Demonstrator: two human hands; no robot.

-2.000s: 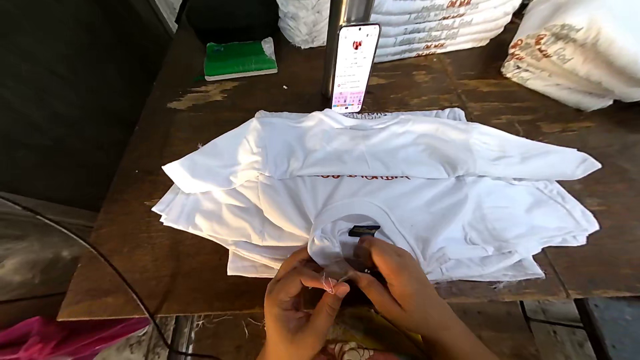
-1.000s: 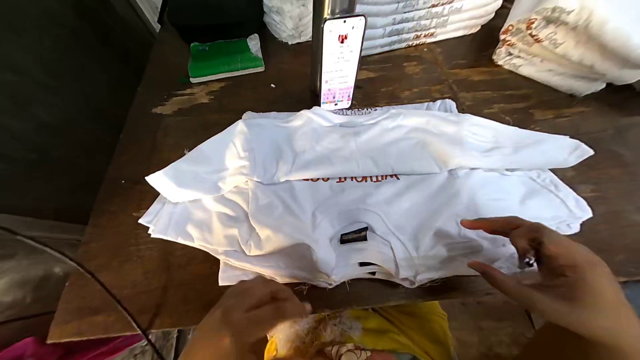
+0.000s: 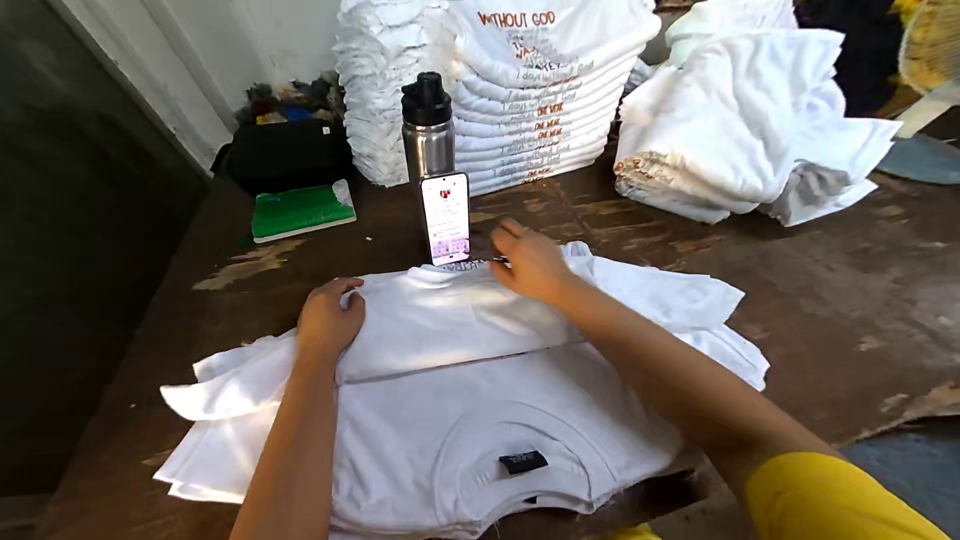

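Observation:
White T-shirts (image 3: 397, 442) lie overlapped on the dark wooden table, the nearest with its round collar toward me and a black neck label (image 3: 523, 462). My left hand (image 3: 331, 315) rests at the left edge of the folded upper part of the shirts, thumb and fingers apart; whether it pinches cloth is unclear. My right hand (image 3: 529, 259) is over the far edge of the shirts, fingers curled, with a small dark thin thing at its fingertips that I cannot identify. Beside it a phone (image 3: 447, 219) with a lit screen leans upright against a steel bottle (image 3: 429, 142).
Behind the bottle stands a tall stack of folded white printed shirts (image 3: 540, 112). A heap of white shirts (image 3: 720, 127) is at the back right. A green booklet (image 3: 303, 211) and a black case (image 3: 289, 156) lie at the back left. Part of a fan (image 3: 930, 60) shows far right.
Both hands have moved from the near collar to the far part of the shirts. The view has shifted to show more of the table's back.

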